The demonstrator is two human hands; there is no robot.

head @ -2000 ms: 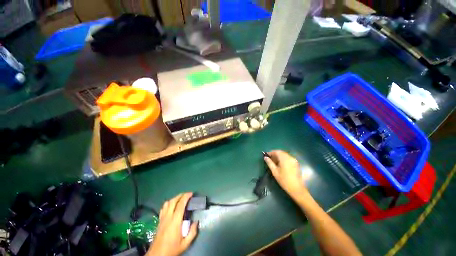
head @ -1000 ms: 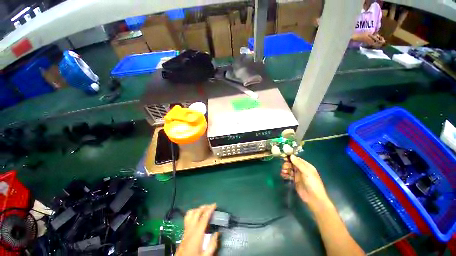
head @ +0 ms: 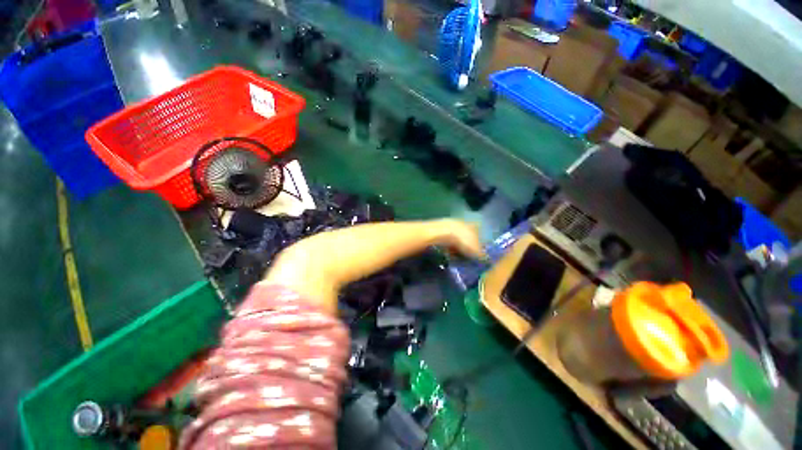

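Note:
My left hand (head: pixel 464 239) is small and blurred. It reaches over the pile of black power adapters (head: pixel 409 297) to the pile's far side, beside the left end of the wooden board (head: pixel 503 283). Whether it holds anything cannot be told. My left forearm and pink patterned sleeve cover part of the pile. My right hand is out of the picture. A thin black cord runs beside the board.
A red basket (head: pixel 141 132) and a small black fan (head: pixel 237 176) stand beyond the pile. A smartphone (head: pixel 533 281) and an orange-lidded bottle (head: pixel 673 330) are on the board by the tester (head: pixel 655 422). A green bin (head: pixel 114 356) is at lower left.
The view has swung left. My left hand has left the adapter near the bench front and stretched over the pile. My right hand, earlier at the tester's jacks, is out of view.

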